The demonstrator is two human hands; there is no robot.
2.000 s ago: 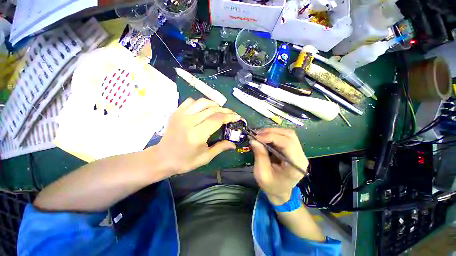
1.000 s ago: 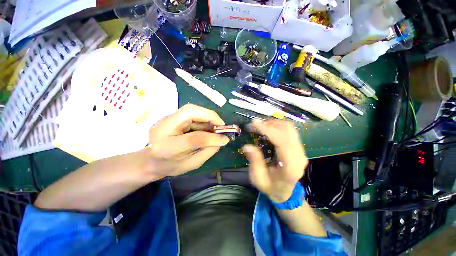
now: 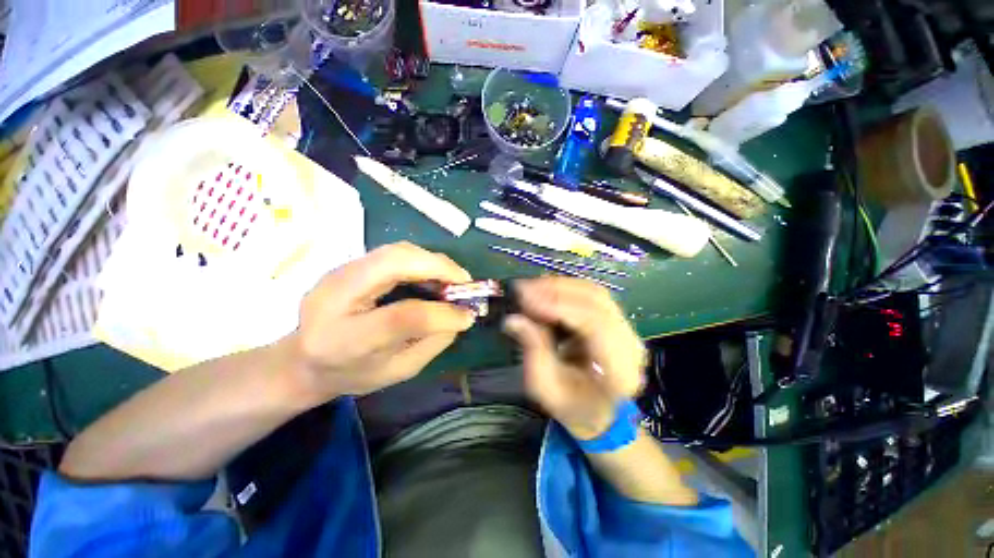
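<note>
My left hand pinches the small watch module between thumb and fingers above the near edge of the bench. The module is held edge-on and shows a pale and reddish side. My right hand is close to its right side, fingers curled and partly blurred. A dark piece shows at the right fingertips against the module; whether my right hand grips it is unclear. Thin dark tweezers lie on the bench just beyond the hands, below the row of pens.
White sheets with red marks lie at left. A cream-handled needle probe, a white-handled tool and a clear cup of parts lie beyond the hands. A black handpiece and a red-digit station are at right.
The tweezers have left my right hand and lie on the bench. My left hand has turned the module from face-up to edge-on. My right hand has come back close to it. The view has shifted slightly.
</note>
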